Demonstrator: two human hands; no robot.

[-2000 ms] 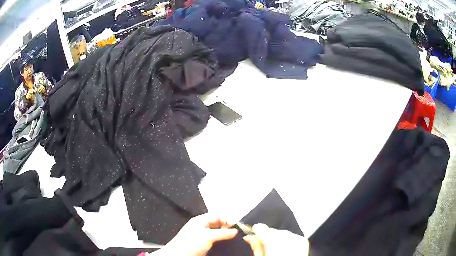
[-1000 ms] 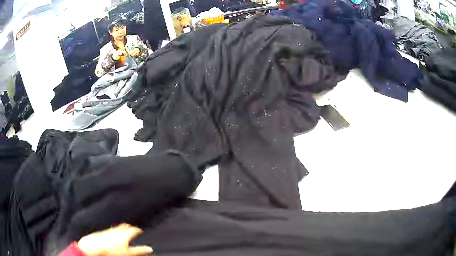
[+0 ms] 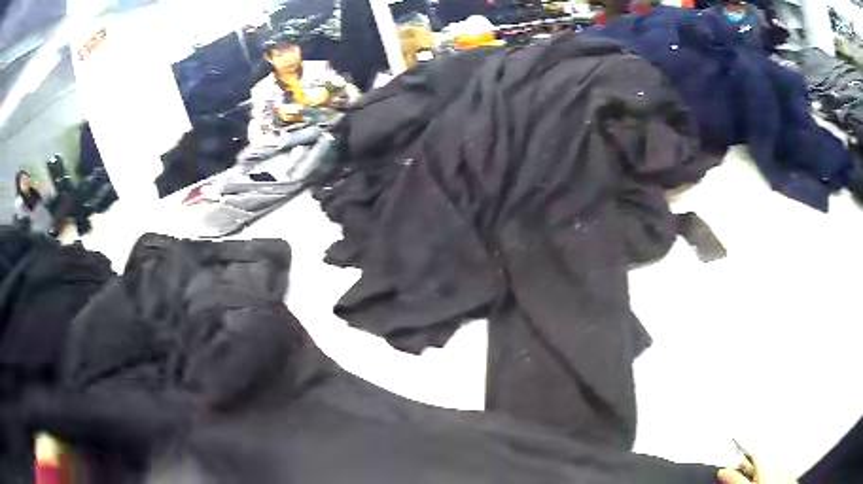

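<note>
A long black garment stretches across the bottom of the view. My right hand, cut off by the bottom edge, pinches its right end. A thin metal tip, likely thread snips, sticks up from that hand. My left hand is a small blurred patch at the bottom left, beside a red cuff and mostly hidden by dark cloth, so its grip cannot be made out.
Padded black garments lie heaped at left. Speckled black garments drape across the white table, with navy garments behind. A small dark flat object lies beside the speckled heap. A person sits beyond a grey garment.
The view has swung left. Both hands were together at the garment; now they are far apart with the cloth stretched across. My left hand has moved to the far left, and my right hand is back in view.
</note>
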